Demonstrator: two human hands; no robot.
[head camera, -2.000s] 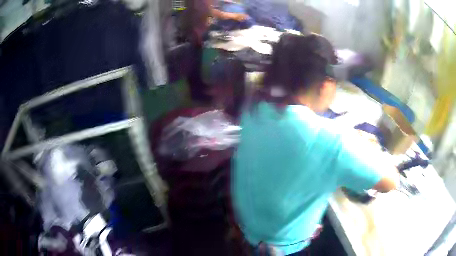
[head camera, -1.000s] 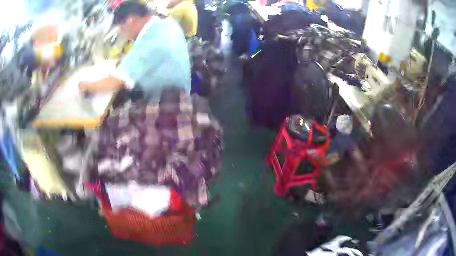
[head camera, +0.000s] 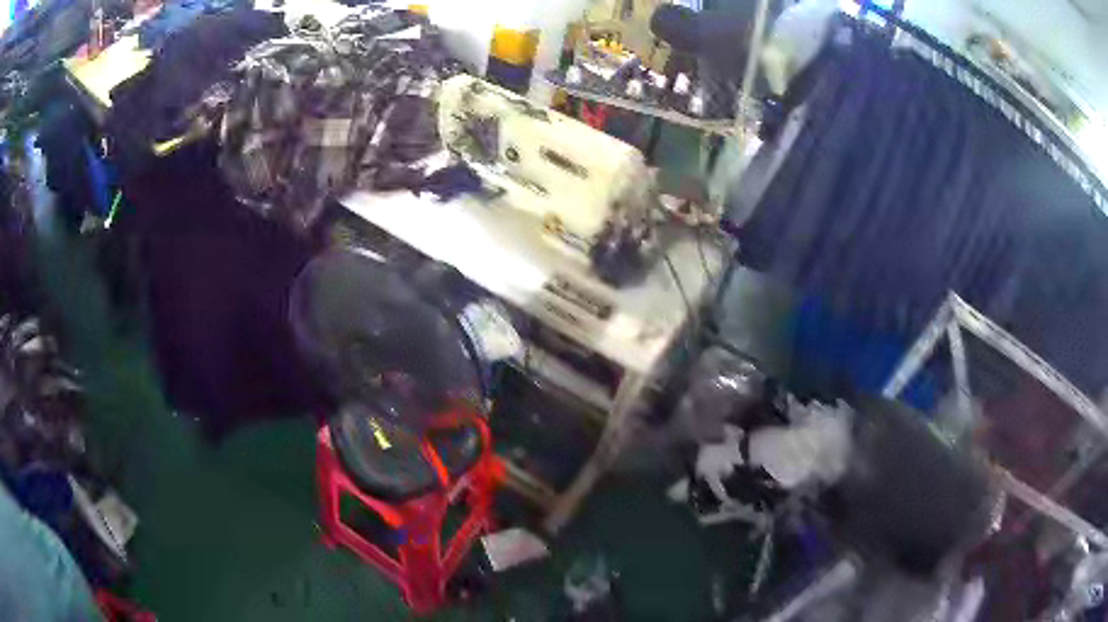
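Neither of my hands is in the picture. A white sewing machine (head camera: 547, 158) stands on a pale sewing table (head camera: 468, 243) in the middle of the view. A small dark cloth (head camera: 452, 182) lies at the machine's left end. In front of the table is a red plastic stool (head camera: 419, 553) with a round dark seat (head camera: 395, 456). A dark rounded chair back or cover (head camera: 383, 322) stands between the stool and the table. The picture is blurred.
A plaid fabric heap (head camera: 328, 116) lies behind the table, with dark cloth (head camera: 207, 280) hanging at left. Dark garments (head camera: 887, 170) hang at right above a white metal frame (head camera: 930, 346). Green floor (head camera: 231, 504) shows at lower left. Part of a person's pale blue-green clothing (head camera: 37, 565) shows at the left edge.
The view has swung right from the worker at the table and the orange basket. The red stool now shows left of centre, and the sewing machine shows clearly.
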